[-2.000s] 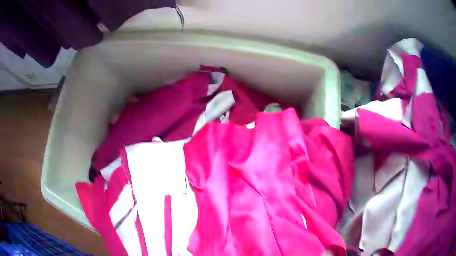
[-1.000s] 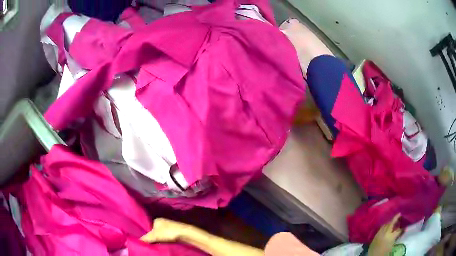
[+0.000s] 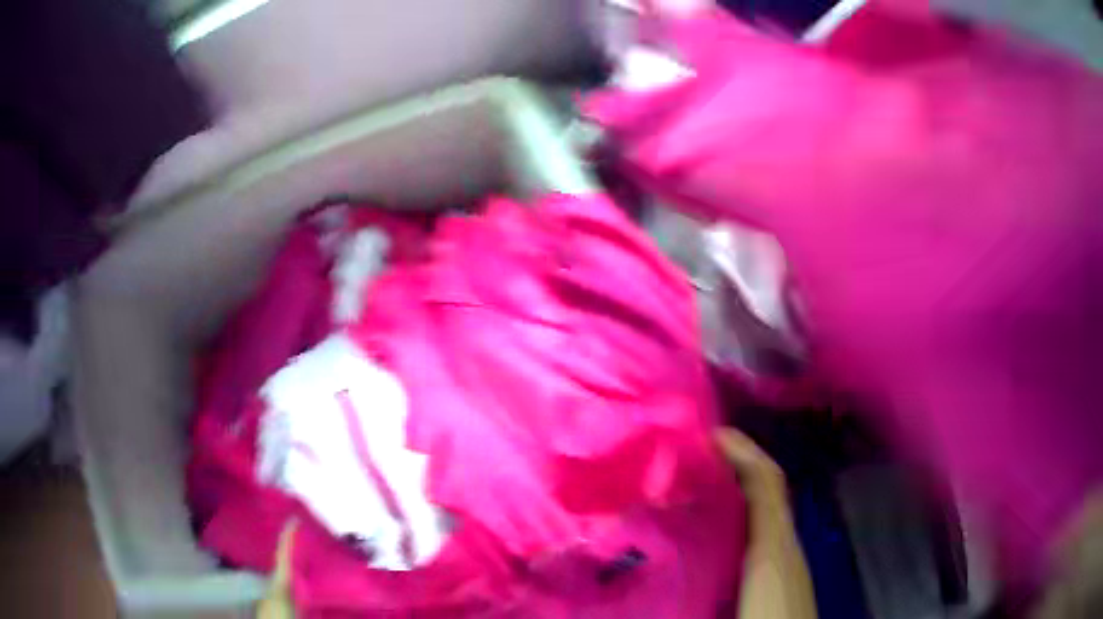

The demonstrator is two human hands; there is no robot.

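Note:
A heap of magenta garments with a white panel lies in and over the near side of a pale bin. My left hand is at the bottom edge, mostly cut off; a narrow part shows against the heap's left side. My right hand is against the heap's right side, fingers partly hidden by cloth. The two hands hold the heap between them. The picture is blurred.
A large blurred magenta cloth fills the upper right, beside the bin. A blurred skin-toned shape shows at the lower right edge; whose it is I cannot tell. Dark cloth hangs at the upper left.
The view has swung back from the pile on the right to the bin. Both my hands are now at the sides of the magenta heap.

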